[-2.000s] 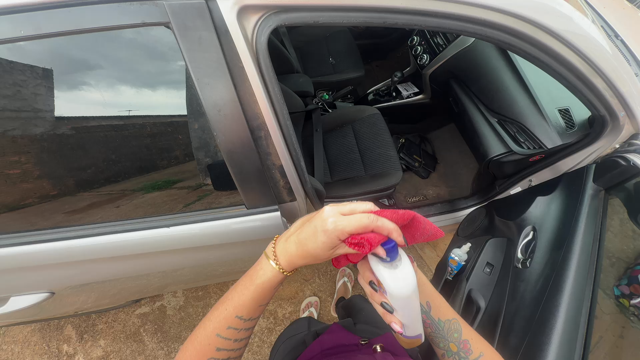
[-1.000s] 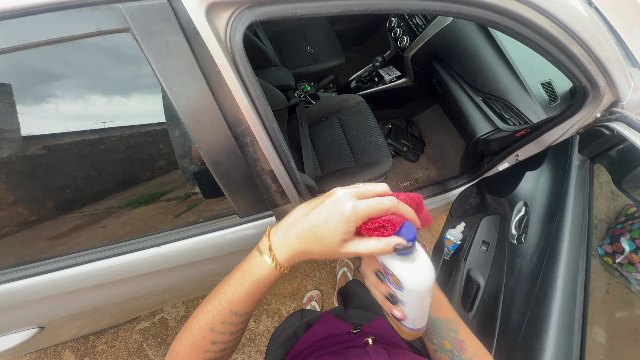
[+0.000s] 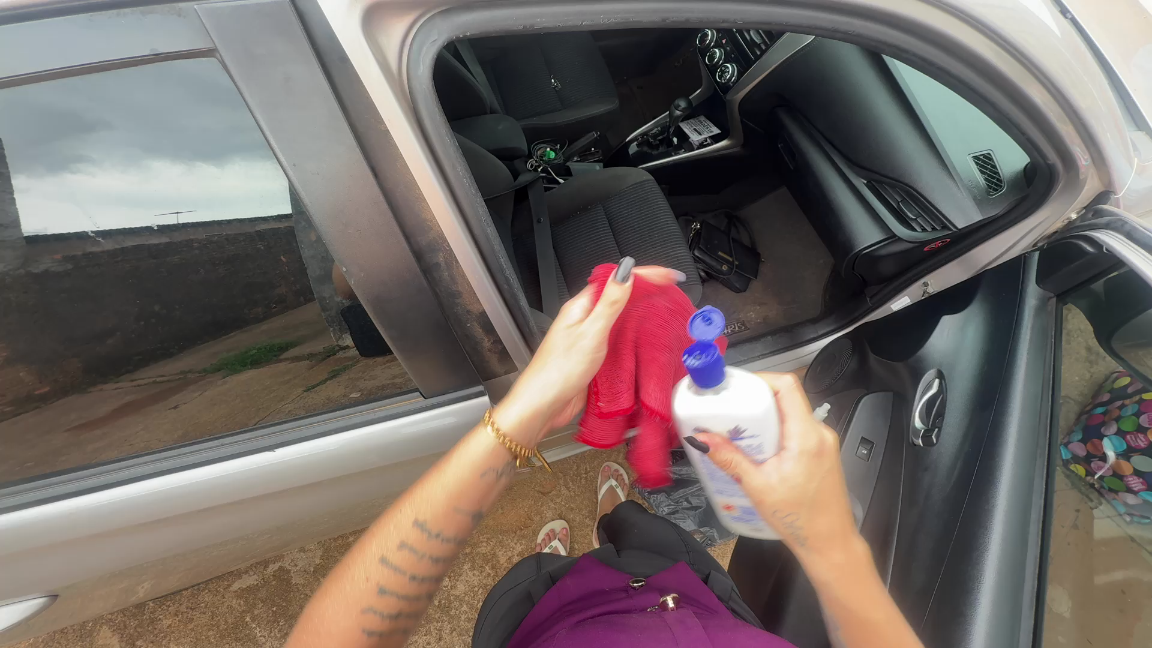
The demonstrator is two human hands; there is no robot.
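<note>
My left hand (image 3: 576,346) holds a red cloth (image 3: 634,369), the thumb on top and the fabric hanging down in folds. A white plastic bottle (image 3: 733,441) is gripped in my right hand (image 3: 792,459), just right of the cloth. The bottle stands tilted, its blue flip-top cap (image 3: 705,346) up and open. Beyond both hands lies the open front doorway of a silver car, with a dark fabric seat (image 3: 612,211) inside.
The open front door (image 3: 963,432) stands at the right, with its inner handle (image 3: 929,408). The closed rear door (image 3: 243,468) is at the left. A black bag (image 3: 724,252) lies on the car floor. A black plastic bag (image 3: 679,495) is on the ground near my feet.
My hands have moved apart. The cap, earlier covered or closed under my left hand, is now open. The red cloth, bunched over the bottle's top before, now hangs spread from my left hand.
</note>
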